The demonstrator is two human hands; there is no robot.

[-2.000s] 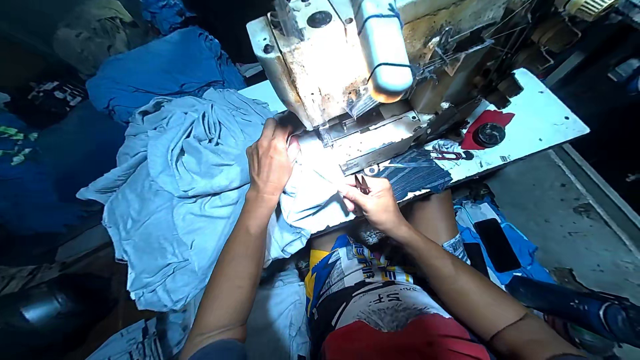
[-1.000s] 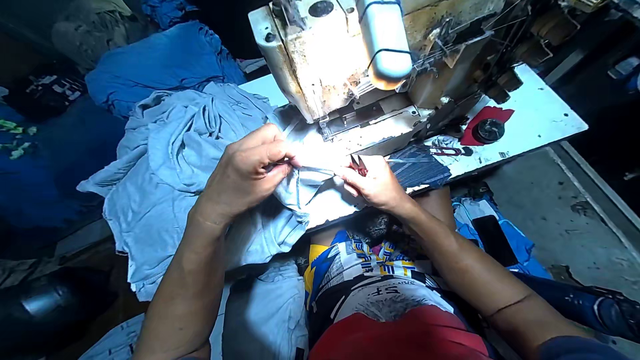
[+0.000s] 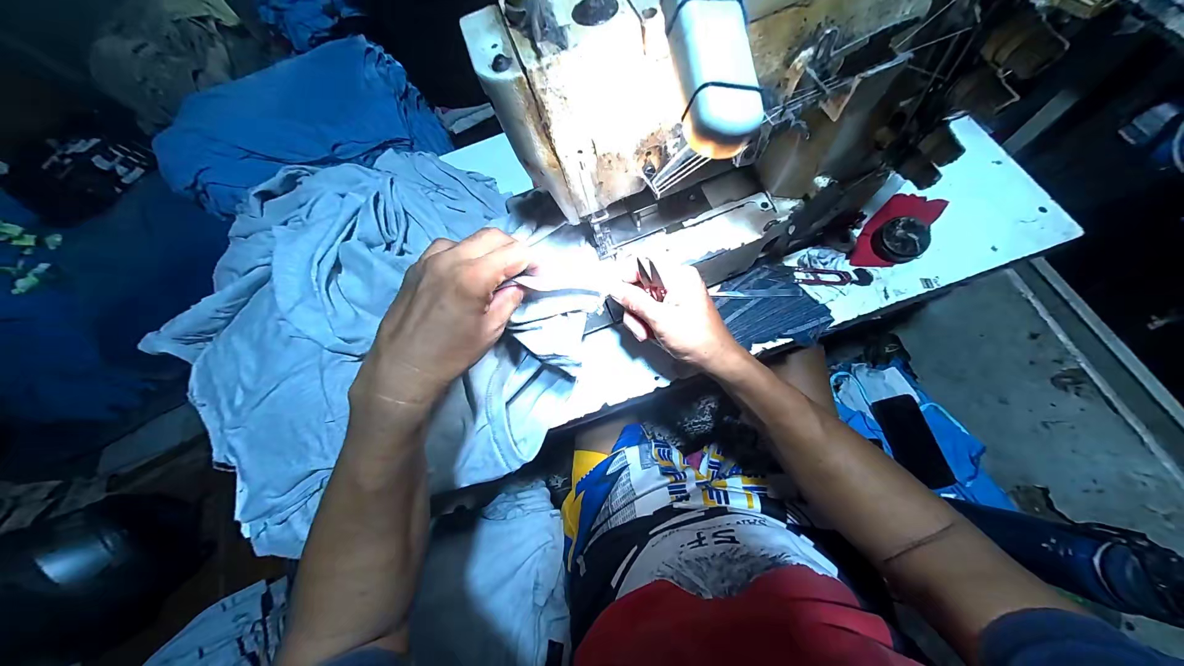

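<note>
My left hand pinches an edge of light blue-grey knit fabric, which lies in a large heap to its left and hangs over the table's front edge. My right hand holds small red-handled thread snips, blades pointing up and away from me, and its fingertips are at the other end of the same stretched edge. The fabric between the hands is partly washed out by glare. Just beyond them is the presser foot of an industrial sewing machine.
Dark striped fabric lies right of my right hand. Farther right on the white table are a red-handled tool and a round black object on red cloth. Folded blue fabric sits behind the heap. A phone rests on blue cloth below the table.
My left hand has come away from beside the presser foot toward me, with the fabric edge in its fingers. My right hand keeps the snips and has moved little.
</note>
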